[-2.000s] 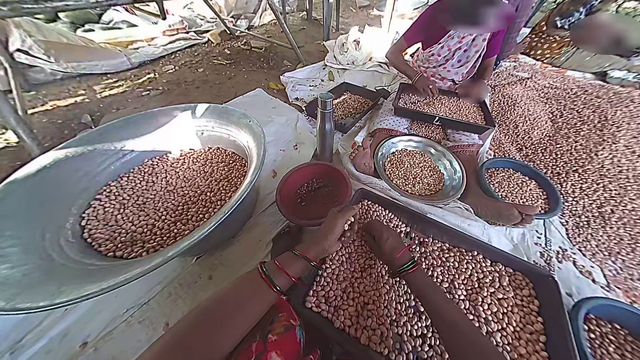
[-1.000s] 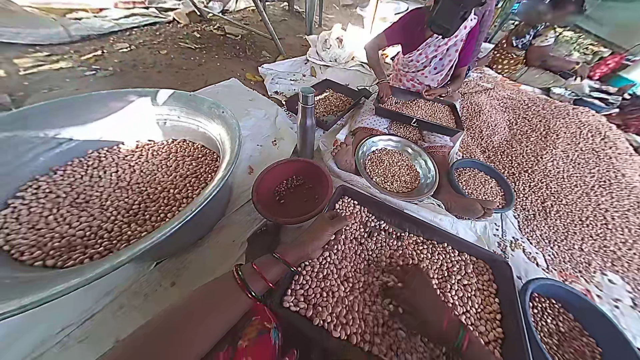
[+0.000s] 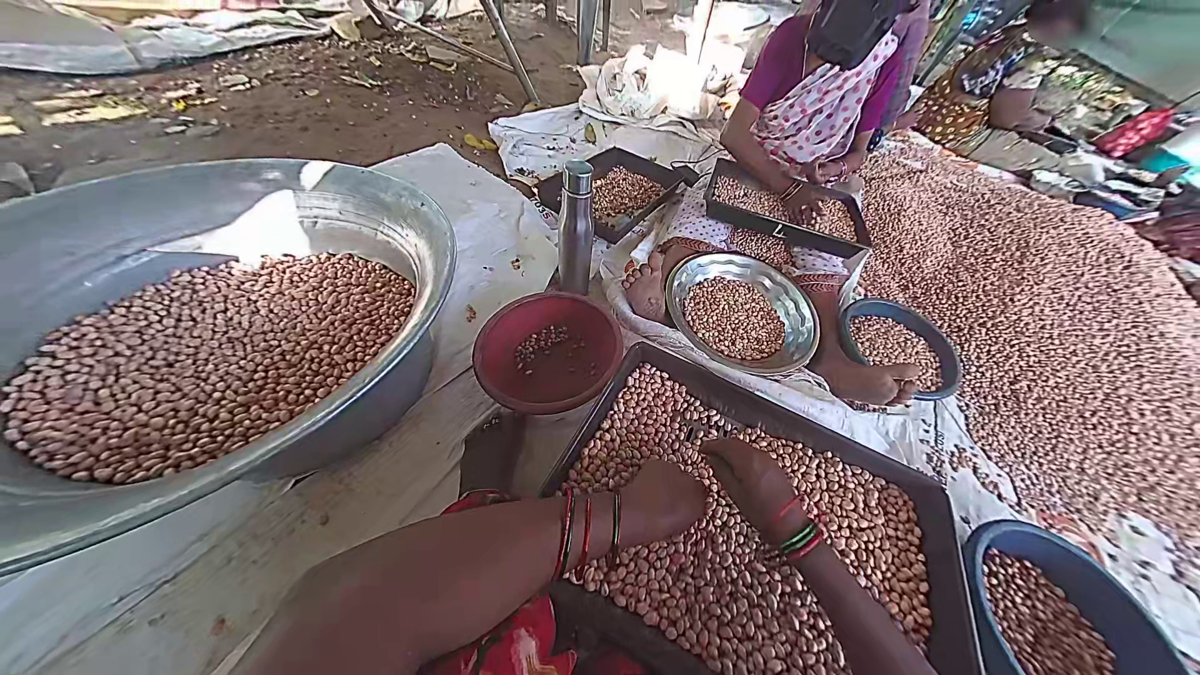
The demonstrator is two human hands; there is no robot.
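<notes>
A dark rectangular tray [image 3: 947, 553] full of pinkish-brown nuts or seeds [image 3: 694, 600] lies before me. My left hand [image 3: 664, 502], with bangles at the wrist, is low over the left part of the tray, fingers curled downward; whether it holds anything is hidden. Just right of it, my right hand [image 3: 750, 478] touches the nuts with bent fingers, and its fingertips are too unclear to show a held nut. A red plastic bowl [image 3: 497, 375] with a few small pieces in it stands beyond the tray's left corner.
A large metal basin [image 3: 436, 272] of nuts stands at left. A steel bottle [image 3: 576, 234] is behind the red bowl. Beyond the tray are a steel bowl [image 3: 806, 328], a grey-blue tub [image 3: 952, 370] and a seated person [image 3: 816, 112] with another tray. Another tub [image 3: 984, 544] sits at right.
My right hand has moved from the right middle of the tray back toward the left hand. The left hand has moved off the tray's left edge, over the nuts.
</notes>
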